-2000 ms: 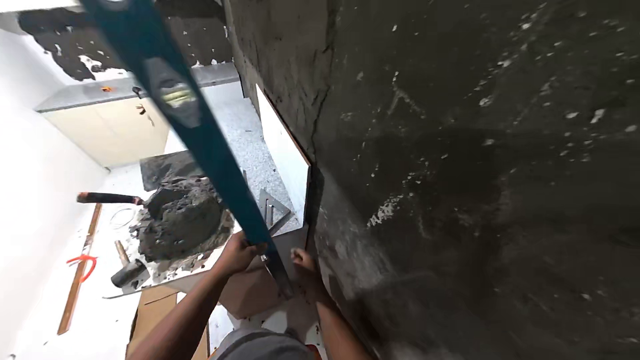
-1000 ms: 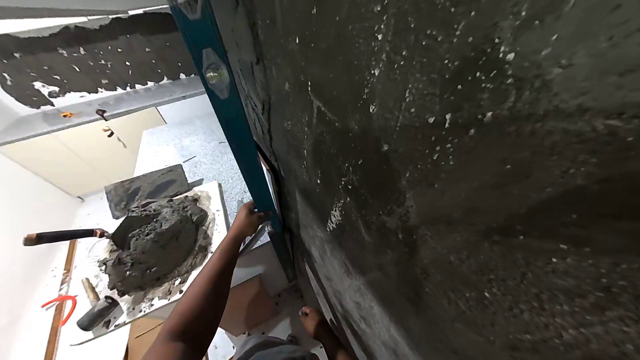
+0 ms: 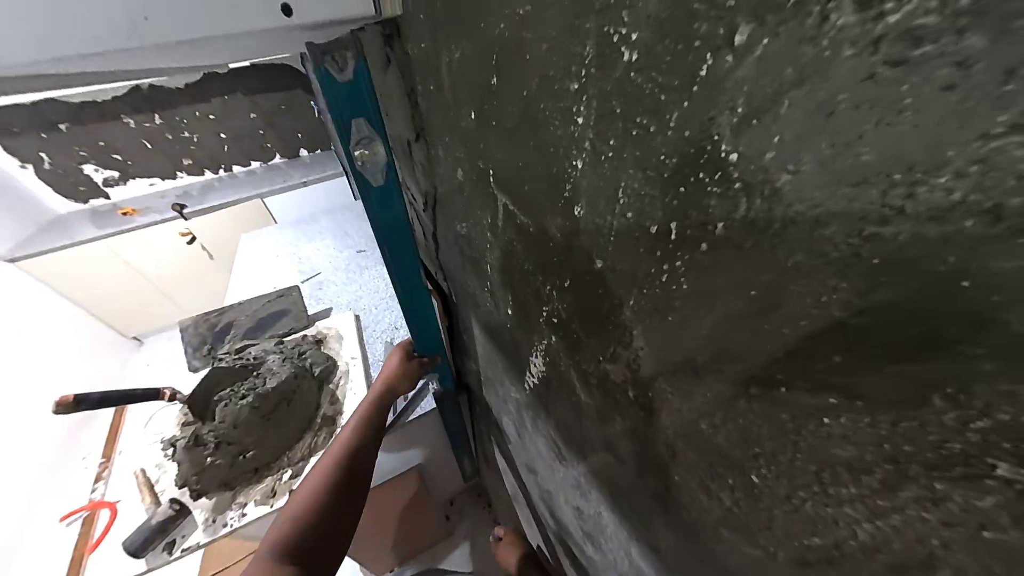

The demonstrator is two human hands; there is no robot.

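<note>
A long teal spirit level [image 3: 388,216] stands upright along the edge of the dark mortar-coated wall [image 3: 680,304]. Its bubble vial [image 3: 369,152] shows near the upper end. My left hand [image 3: 404,368] is closed on the lower part of the level. Low down beside the wall, my right hand [image 3: 510,548] is partly in view and apart from the level; its fingers are mostly hidden. Left of my forearm, a heap of wet mortar [image 3: 256,408] lies on a white board [image 3: 352,340], with a black-handled trowel [image 3: 116,398] stuck in it.
A mortar-smeared flat plate [image 3: 244,320] lies behind the heap. A rubber mallet [image 3: 156,524] rests near the board's front corner, with a red curved strip [image 3: 96,520] to its left. Cardboard [image 3: 400,520] is below my left forearm. Cream cabinets [image 3: 152,268] stand at the back left.
The level has swung from a slant in front of the view to lie along the wall edge. My right hand, beside the level's lower end two seconds ago, is now lower and apart from it.
</note>
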